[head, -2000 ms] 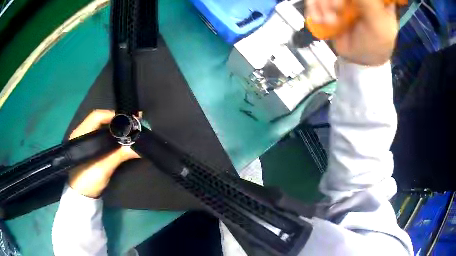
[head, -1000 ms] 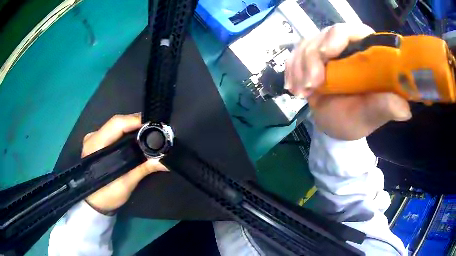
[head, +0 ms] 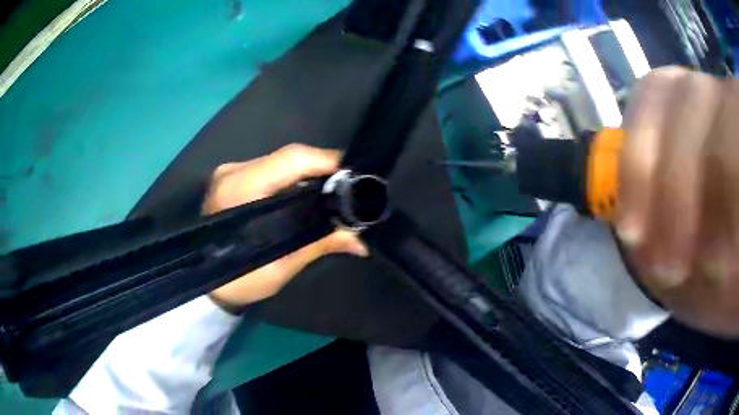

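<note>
Three black legs [head: 478,304] meet in a Y at the round collar [head: 362,200] with a shiny rim. My left hand [head: 267,182] grips the leg that points left, close to the collar, with fingers above and thumb below. My right hand [head: 685,194] holds the electric screwdriver [head: 604,172]. Its black nose and thin bit point left toward the legs. The bit tip is apart from the collar, to its upper right. The right hand is blurred and cut by the right edge. No screw can be made out on the bit.
The dark triangular board [head: 267,105] lies under the legs on the teal bench [head: 138,113]. The white-topped screw feeder [head: 519,81] stands at the upper right, beside the blue bin [head: 551,16]. Blue crates [head: 713,393] show at the lower right.
The screwdriver has come down from the feeder area and its bit now points left toward the collar. The legs and my left hand have shifted right in view, and the legs have turned slightly.
</note>
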